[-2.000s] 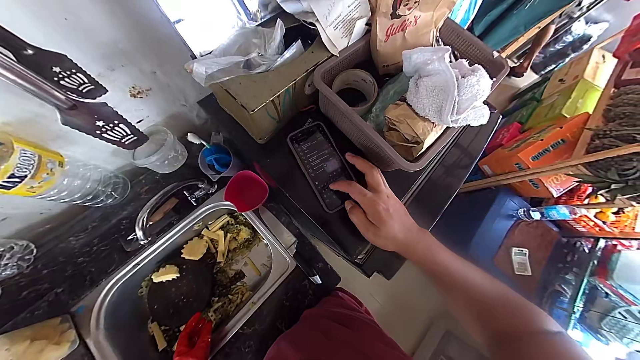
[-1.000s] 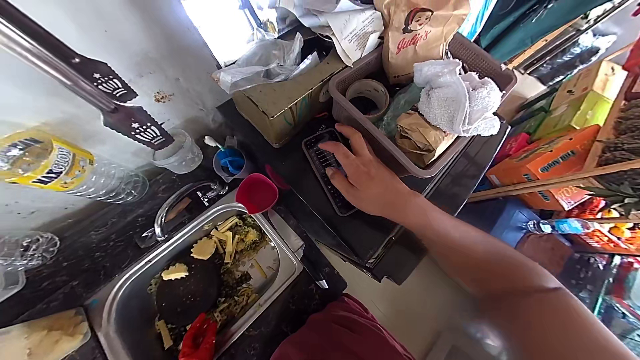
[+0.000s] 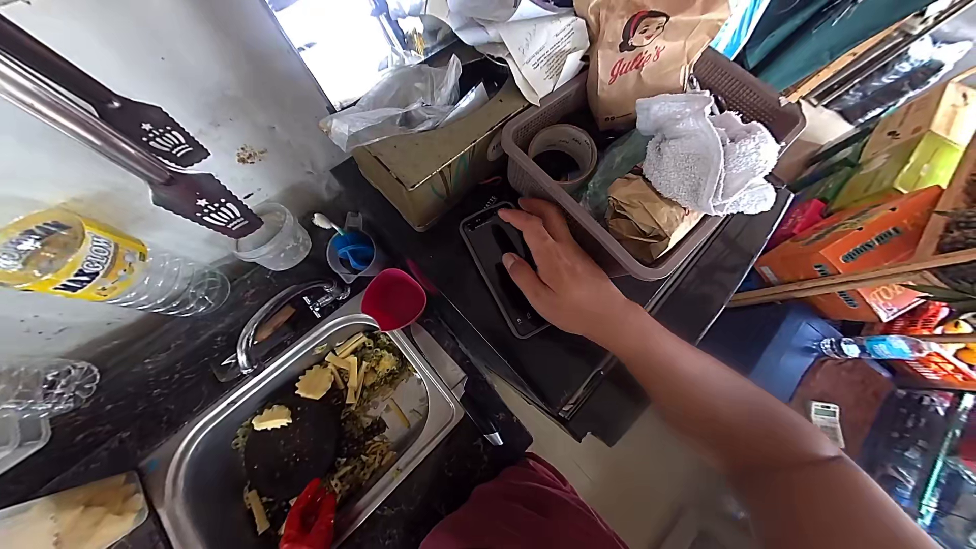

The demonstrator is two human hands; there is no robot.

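My right hand (image 3: pixel 564 274) rests over a black smartphone (image 3: pixel 496 263) lying on the dark counter, thumb and forefinger spread above its screen, the phone not gripped. The brown plastic basket (image 3: pixel 648 263) stands just beyond the hand. At the lower left, a steel sink (image 3: pixel 450 423) holds peelings, yellowish food scraps (image 3: pixel 316 381) and a dark round thing (image 3: pixel 293 442). A red glossy thing (image 3: pixel 309 518), perhaps a glove, shows at the sink's bottom edge; whether my left hand is in it cannot be told. A knife (image 3: pixel 480 415) lies beside the sink.
The basket holds a tape roll (image 3: pixel 564 152), a white towel (image 3: pixel 709 156) and paper bags. Near the faucet (image 3: pixel 252 335) stand a red cup (image 3: pixel 393 299) and a blue container (image 3: pixel 353 250). Tongs (image 3: pixel 191 183) hang at upper left above a plastic bottle (image 3: pixel 107 267). Orange boxes (image 3: pixel 862 252) stand at right.
My right hand has moved from the phone's lower part to its upper part. The phone's screen, lit two seconds ago, now looks dark.
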